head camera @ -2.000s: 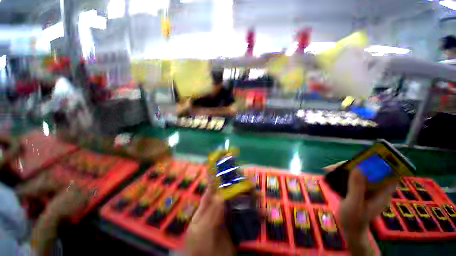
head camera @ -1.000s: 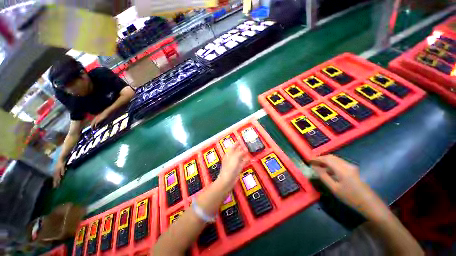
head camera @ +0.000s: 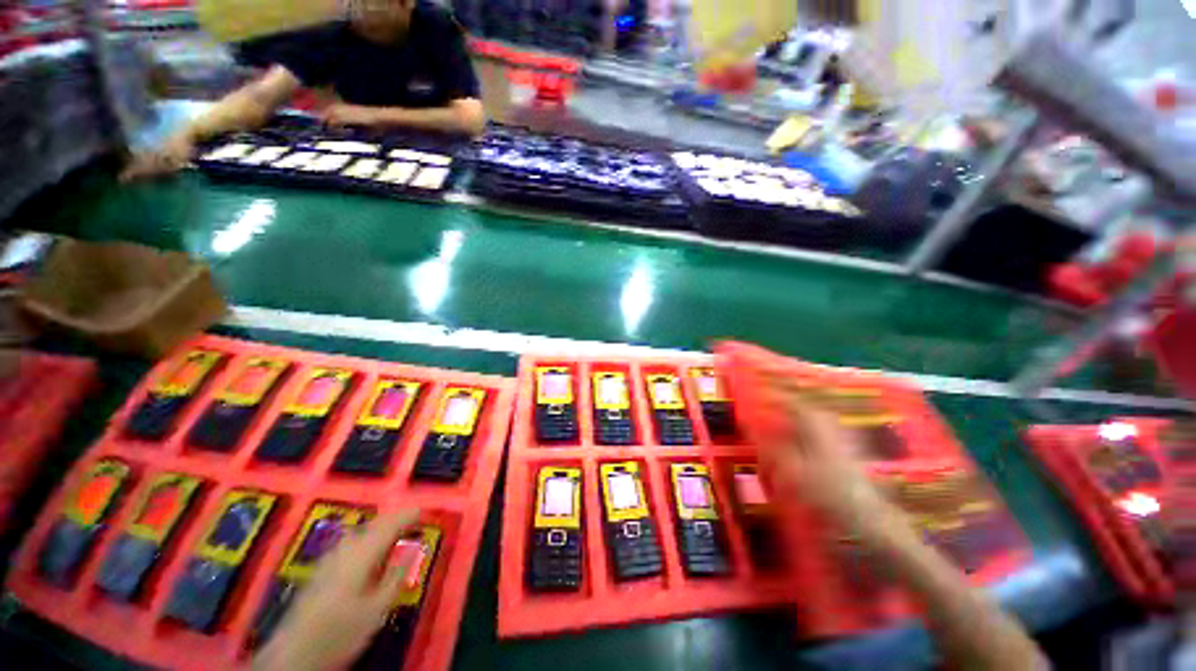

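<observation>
My left hand (head camera: 338, 596) is over the lower right pockets of the left red tray (head camera: 269, 482), fingertips at a phone (head camera: 412, 566) with a reddish lit screen; whether it grips the phone is unclear. The middle red tray (head camera: 617, 610) holds black phones (head camera: 556, 527) with yellow frames and pale or pink lit screens. My right hand (head camera: 816, 461) is on the left part of the right red tray (head camera: 990, 505), holding it. That tray is blurred, seems tilted, and overlaps the middle tray's right end.
An open cardboard box (head camera: 125, 299) stands at the left. A person (head camera: 380, 72) works across the green bench (head camera: 525, 269), beside black trays of pale parts (head camera: 328, 160). Another red tray (head camera: 1095, 485) lies far right, below a metal post (head camera: 977, 197).
The view has swung left and levelled. My left hand has gone from the middle tray to the left tray. The right tray has shifted left over the middle tray, with my right hand on it.
</observation>
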